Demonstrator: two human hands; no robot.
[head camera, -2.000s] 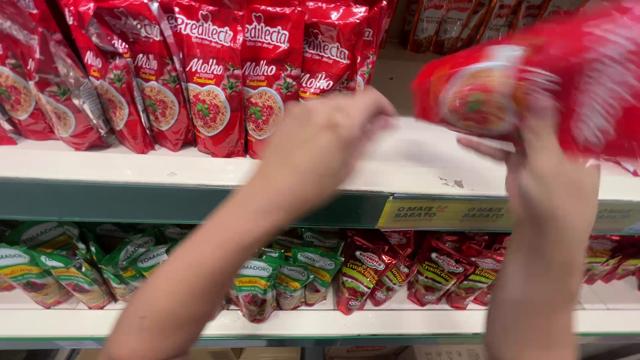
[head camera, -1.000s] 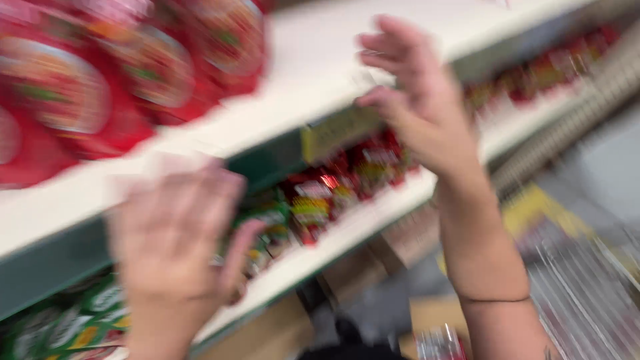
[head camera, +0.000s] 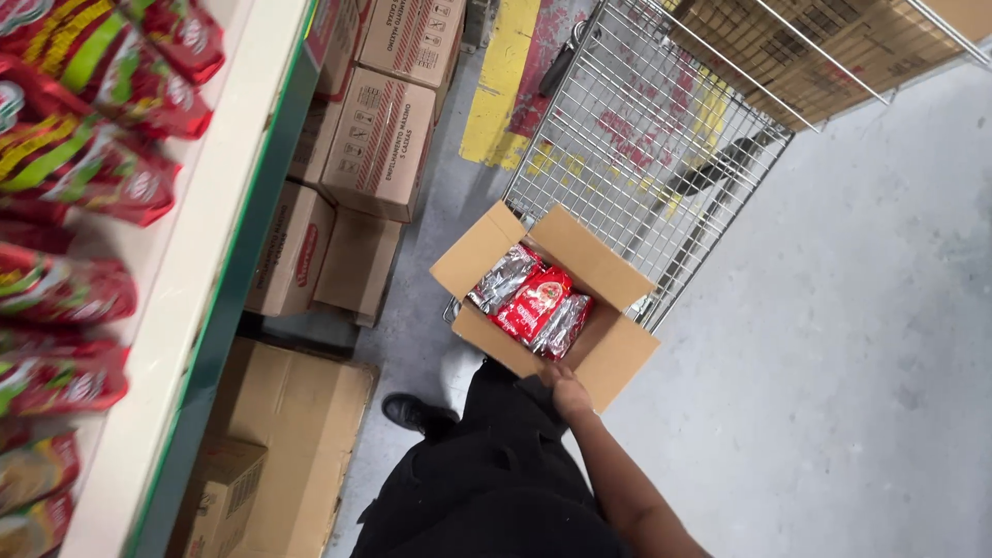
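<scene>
My right hand (head camera: 567, 391) is at the near corner of an open cardboard box (head camera: 608, 341), its fingers at the edge between two raised flaps. Whether the fingers grip the cardboard is not clear. Inside the box lie several red and silver sauce pouches (head camera: 535, 304), one with its printed front facing up. The box rests at the near end of a wire cart (head camera: 620, 147). My left hand is out of view.
At the left runs a white shelf edge (head camera: 194, 225) with red pouches (head camera: 85, 294) on it. Closed cartons (head camera: 377, 143) are stacked low beside it, near a large open carton (head camera: 310, 434). Another cardboard box (head camera: 821, 54) stands on the cart's far part. A black shoe (head camera: 418, 411) is on the grey floor.
The view has swung from the shelf down to the cart and box. Two seconds ago my right hand held a red pouch; one second ago both hands were raised empty. My left hand has left the view.
</scene>
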